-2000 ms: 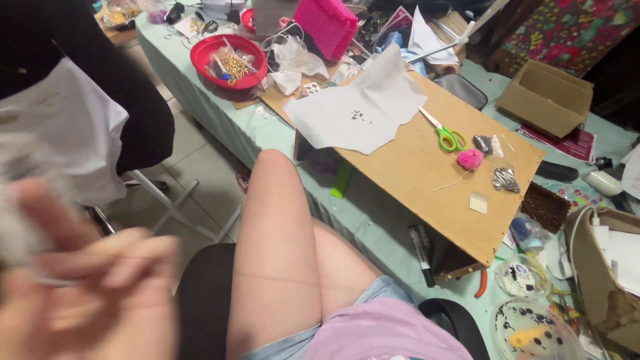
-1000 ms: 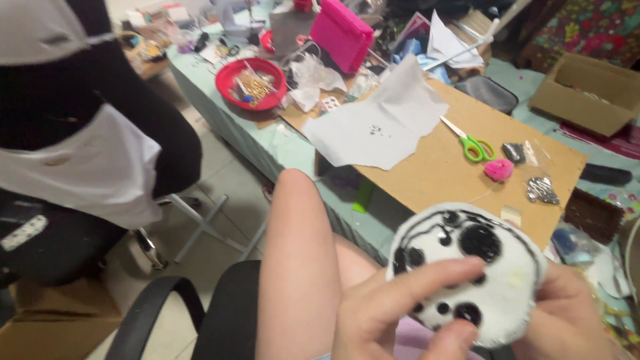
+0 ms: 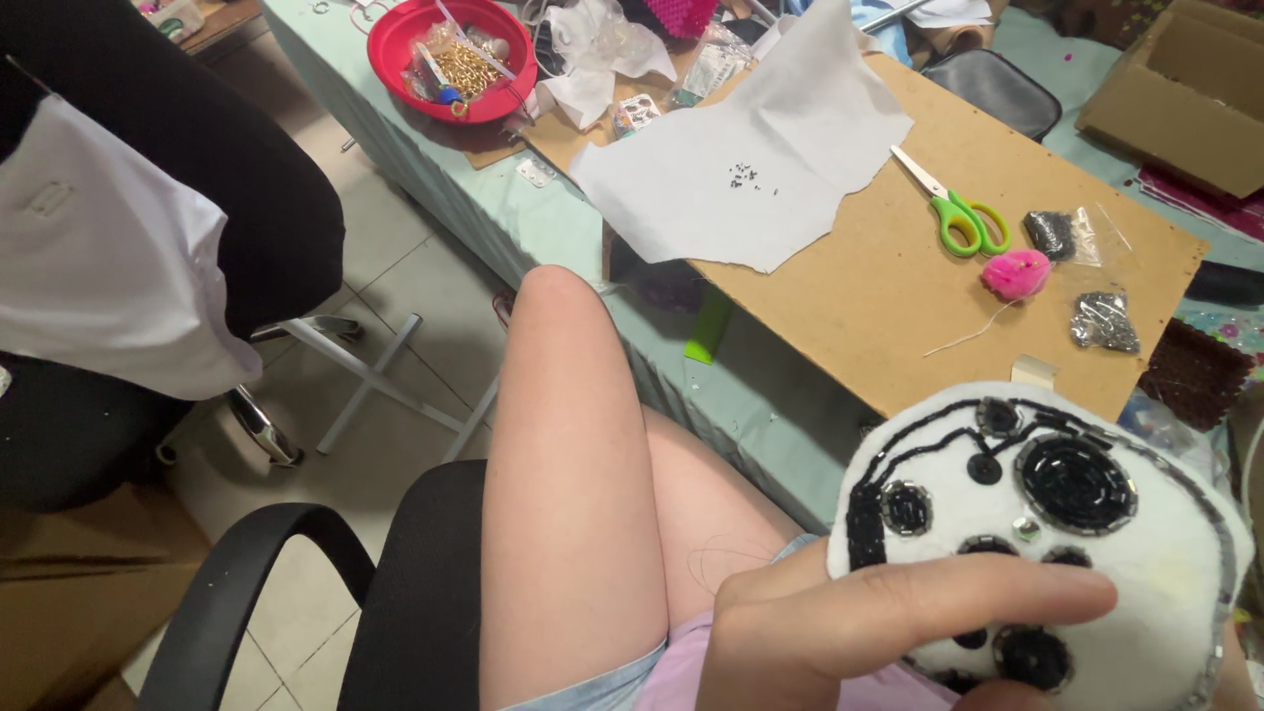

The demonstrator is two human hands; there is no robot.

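A white fabric piece with black and silver beadwork (image 3: 1145,583) is close to the camera at lower right. My left hand (image 3: 839,622) lies across its front, the index finger over the beaded circles and the thumb low at the frame edge; whether the fingers pinch anything is not visible. Only a strip of my right hand (image 3: 1234,662) shows at the piece's right edge; the rest is hidden behind it. Fine thread loops show left of my left hand. Beyond, small black beads (image 3: 746,178) lie on white cloth (image 3: 681,197), near green-handled scissors (image 3: 963,217) and a pink fuzzy ball (image 3: 1017,275).
A brown board (image 3: 820,306) carries small bags of dark beads (image 3: 1104,321). A red bowl (image 3: 395,79) of gold-coloured pieces stands on the cloth-covered table. A cardboard box (image 3: 1175,99) is at upper right. A person in dark clothing (image 3: 286,188) is at left; a chair armrest (image 3: 197,612) is lower left.
My left hand, empty-looking and blurred at the left two seconds ago, is now over the beaded piece. The piece came into view a second ago and now appears nearer the camera.
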